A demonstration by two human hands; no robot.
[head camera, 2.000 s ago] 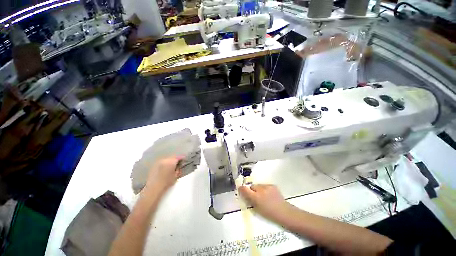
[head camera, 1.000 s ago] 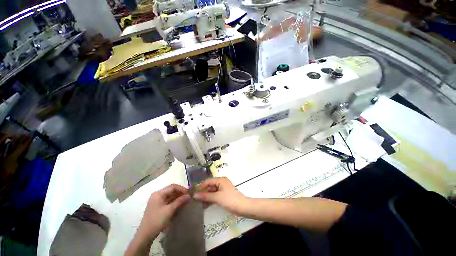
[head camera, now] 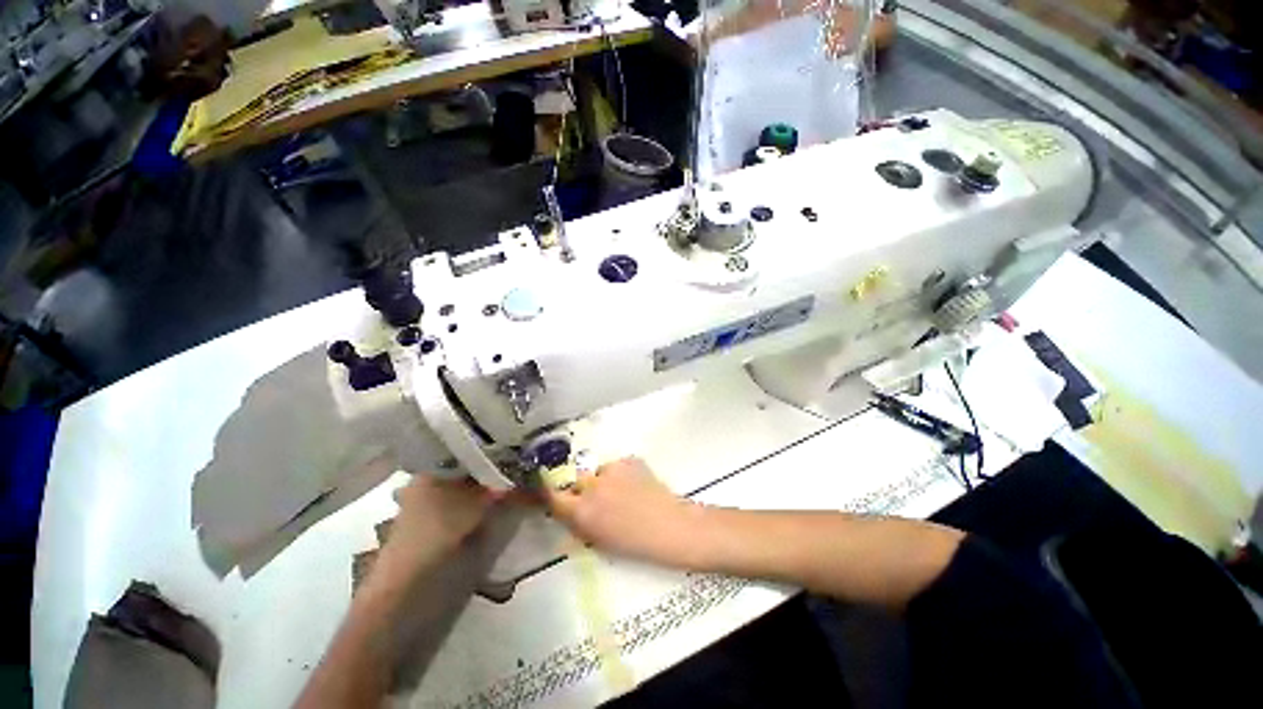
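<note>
A grey-taupe cut piece (head camera: 450, 593) lies under the left end of the white sewing machine (head camera: 734, 298), partly hidden by my left hand and forearm. My left hand (head camera: 446, 515) is on the piece, close to the needle area. My right hand (head camera: 618, 510) is at the piece's edge beside the presser foot, fingertips closed together. The needle and the piece's far end are hidden by my fingers and the machine head. A flat stack of grey-taupe pieces (head camera: 284, 457) lies left of the machine. A second grey-brown pile (head camera: 139, 662) is at the table's left corner.
Black thread snips or tweezers (head camera: 921, 423) lie right of the machine base. Pale yellow tape (head camera: 596, 623) and printed marks cross the front edge. Yellow sheets (head camera: 284, 76) lie on the table behind. A dark green thread cone (head camera: 778, 139) stands behind the arm.
Both hands took hold of a piece from the left stack and have moved it up to the needle area. The view has moved closer to the machine.
</note>
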